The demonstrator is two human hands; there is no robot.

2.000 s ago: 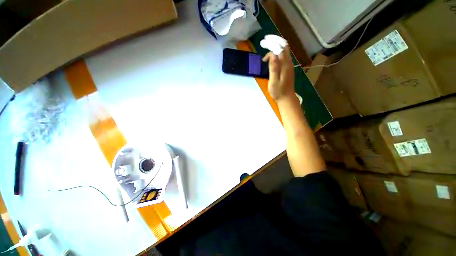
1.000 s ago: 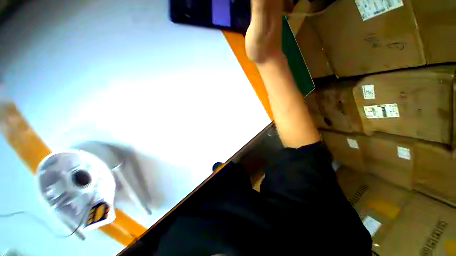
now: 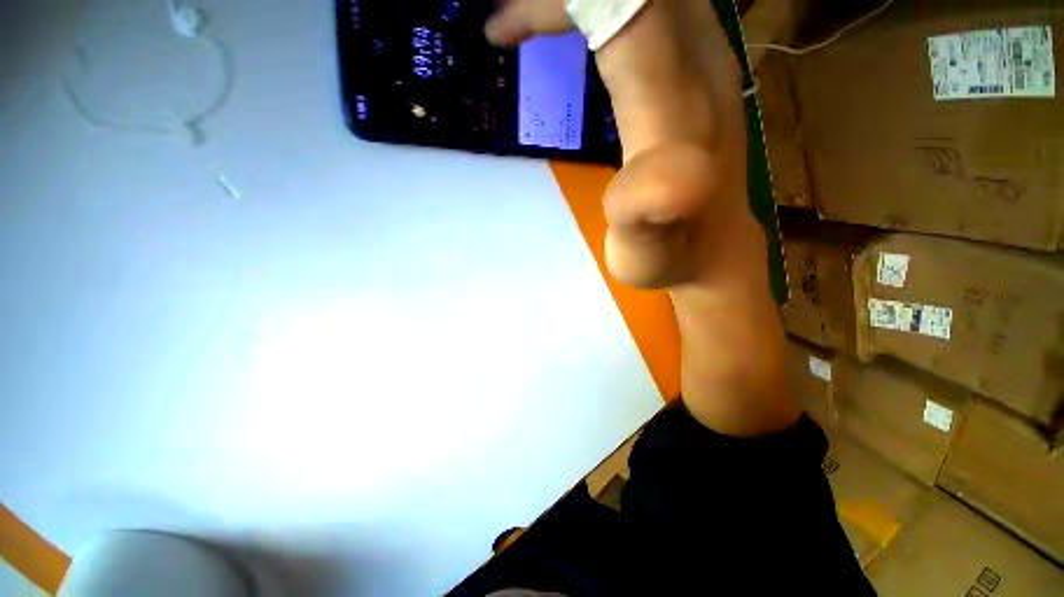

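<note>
A smartphone (image 3: 438, 82) with a lit screen lies at the top of the view, on the white table surface (image 3: 443, 245). My right hand (image 3: 665, 117) reaches over its right end. One blurred finger is over the screen, and another finger wears a white sleeve. The hand is partly cut off by the top edge, and I see nothing held in it. A white rounded housing (image 3: 152, 566) shows at the bottom left, mostly cut off. My left hand is not in view.
Orange tape (image 3: 642, 321) runs along the table's right side, beside a green strip (image 3: 764, 198). Stacked cartons (image 3: 933, 152) stand at the right. A thin whitish strand (image 3: 140, 126) and a small white piece (image 3: 229, 187) lie at the upper left.
The view has moved closer to the phone, which looks larger. The housing has shifted down and left, mostly out of the picture. My right hand stays at the phone, one finger now over the screen.
</note>
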